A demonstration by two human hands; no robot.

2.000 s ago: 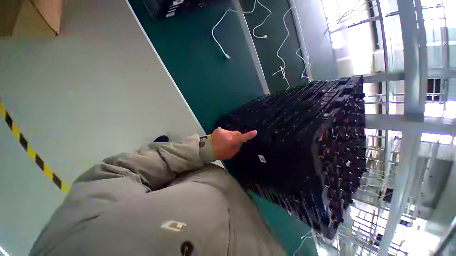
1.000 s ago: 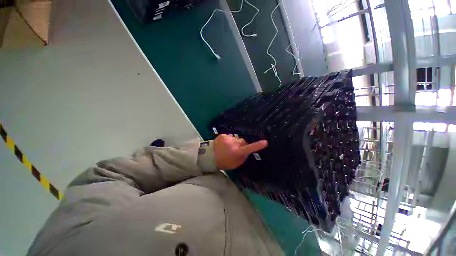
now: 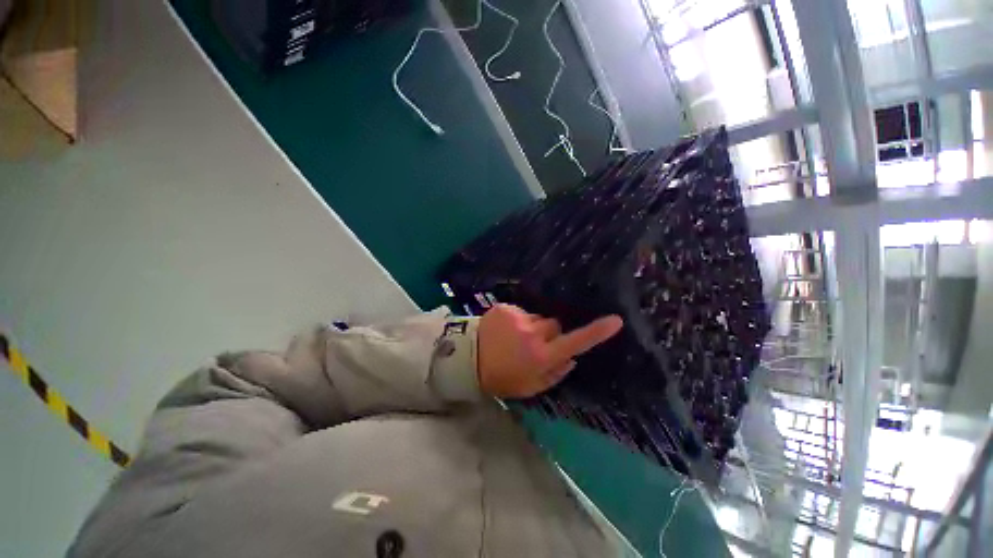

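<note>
A tall black tray stack (image 3: 566, 240) stands in front of me, its ridged side facing me and its upper end towards the right of the picture. Small modules (image 3: 708, 283) show in the top tray's pockets. My left hand (image 3: 528, 351) is bare and holds nothing. Its index finger is extended over the stack's side near the top edge, and the other fingers are curled. I cannot tell whether the fingertip touches. Small white side labels (image 3: 485, 299) show beside the hand. My right hand is out of the picture.
The stack is on a green-topped bench (image 3: 381, 164). Another black tray stack (image 3: 316, 27) with white marks is at the top. White cables (image 3: 419, 98) lie beyond. A pale metal frame (image 3: 855, 273) rises at right. A cardboard box (image 3: 44, 82) and yellow-black tape (image 3: 65, 414) are at left.
My left hand has moved along the stack's side towards its top edge, index finger still extended. The view has shifted, so the stack and bench appear further left.
</note>
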